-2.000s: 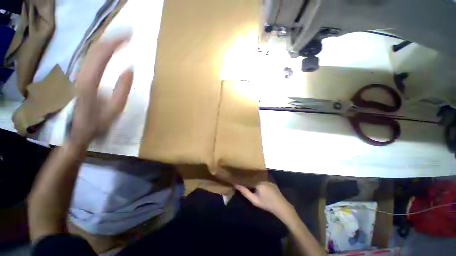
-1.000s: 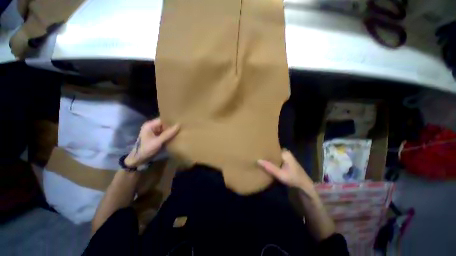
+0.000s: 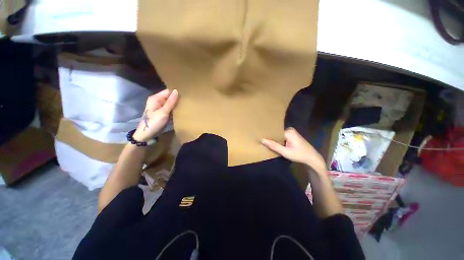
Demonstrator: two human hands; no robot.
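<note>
A large tan cut panel [image 3: 213, 66] hangs from the white table over its front edge to my lap. A thin seam runs down its upper middle and ends above a puckered bulge. Its lower edge is notched, and its right edge curves inward. My left hand [image 3: 155, 114] pinches the panel's left edge between thumb and fingers. My right hand [image 3: 300, 150] holds the lower right edge, thumb on top and fingers partly hidden underneath. The panel's upper end is cut off by the picture's edge.
The white table [image 3: 376, 38] has a curved front edge. Dark red scissor handles [image 3: 447, 23] show at the top right. A pile of white and tan cut pieces [image 3: 96, 109] lies below left. An open brown box [image 3: 407, 122] with a printed bag [image 3: 362, 147] and a red bundle [image 3: 442, 157] are at right.
My left hand has moved from above the panel to its left edge. The panel has been drawn toward me over the table edge, then raised and spread flatter. The machine has left the view.
</note>
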